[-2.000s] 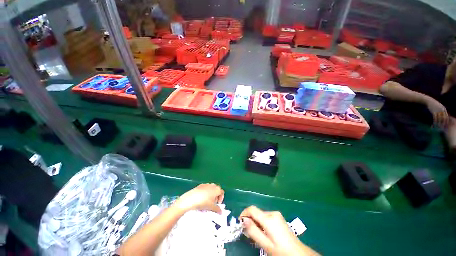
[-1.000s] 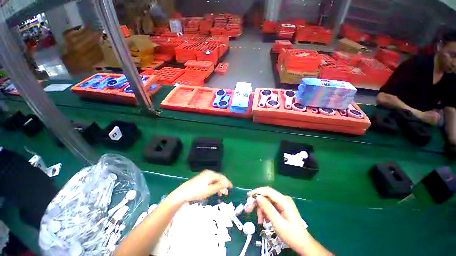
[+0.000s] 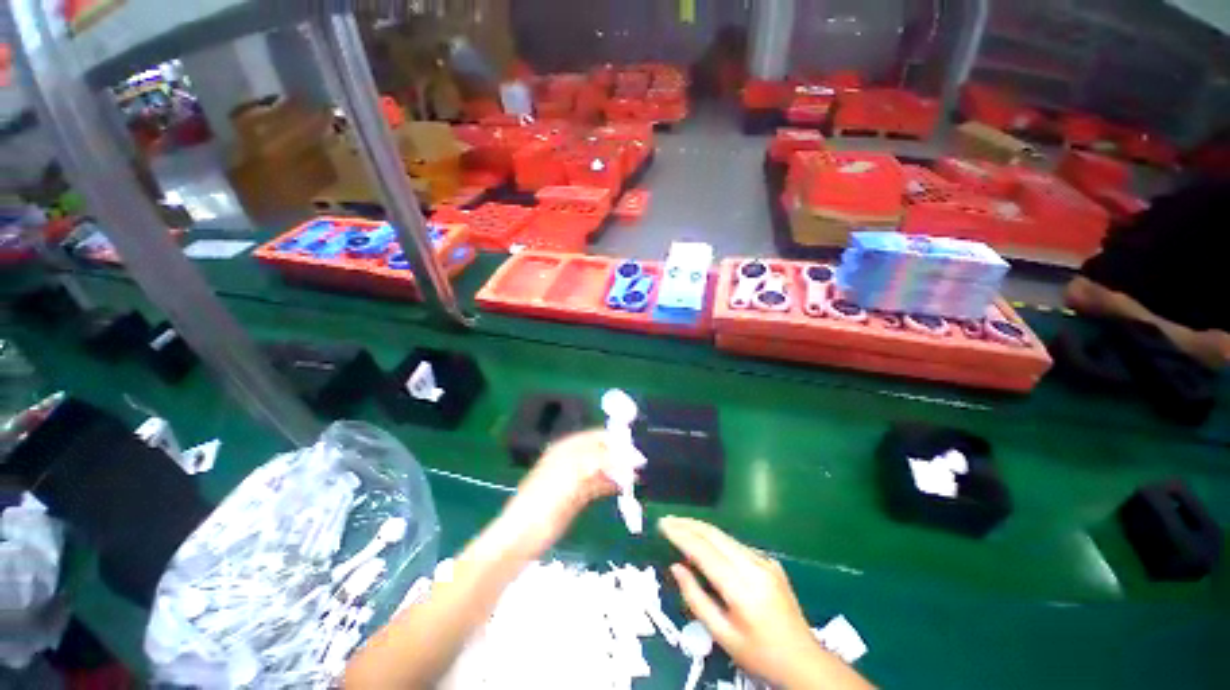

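Note:
My left hand (image 3: 573, 472) is raised over the near edge of the belt and holds a white cable (image 3: 622, 452) with a round white end at its top. My right hand (image 3: 735, 593) is just to the right, fingers apart, with nothing visible in it. Below my hands lies a bright loose pile of white parts (image 3: 546, 634). Behind the held cable are a black foam insert (image 3: 542, 417) and a black box lid (image 3: 684, 452). An open black box base (image 3: 906, 499) farther right has white items inside.
A clear plastic bag (image 3: 290, 553) of white cables stands at left. Red trays (image 3: 877, 348) with round-ended devices and printed cartons (image 3: 924, 274) line the far side. Metal posts (image 3: 391, 155) rise at left. A person's arm (image 3: 1147, 317) shows at far right.
My left hand has moved up and forward from the pile with a white cable. My right hand has opened and lowered slightly. The black boxes have moved right in the picture.

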